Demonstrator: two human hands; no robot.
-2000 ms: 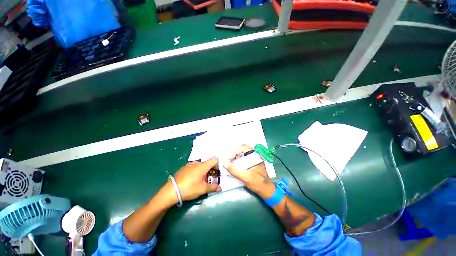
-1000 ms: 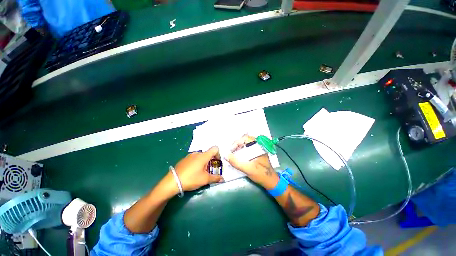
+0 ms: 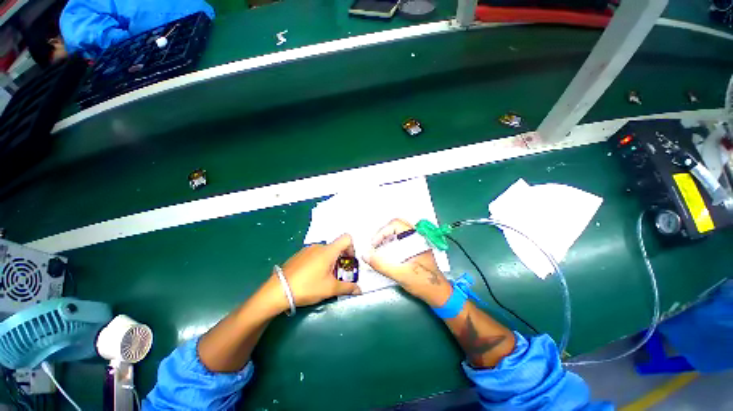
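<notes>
My left hand (image 3: 312, 277) holds a small electronic module (image 3: 347, 270) between thumb and fingers, its dark and gold face with a white patch up, over the white paper sheets (image 3: 378, 202). My right hand (image 3: 406, 261) holds the dispensing syringe like a pen, just right of the module. The syringe's barrel is mostly hidden by the hand and pale against the paper; its green air adapter (image 3: 434, 233) shows at the rear. Whether the tip touches the module cannot be told. The clear air hose (image 3: 554, 261) and a thin black cable (image 3: 482, 279) trail right.
The conveyor belt (image 3: 305, 120) carries several spaced modules beyond the white rail (image 3: 241, 205). Loose white paper (image 3: 546, 217) and the black controller (image 3: 663, 181) lie right. A light-blue fan (image 3: 56, 331) and small white fan (image 3: 124, 340) stand left. A person in blue bends over black trays (image 3: 149, 60).
The modules on the belt have moved left. The camera view has shifted slightly. Both hands keep their holds on module and syringe, nearly still. The person across the belt has leaned lower over the trays.
</notes>
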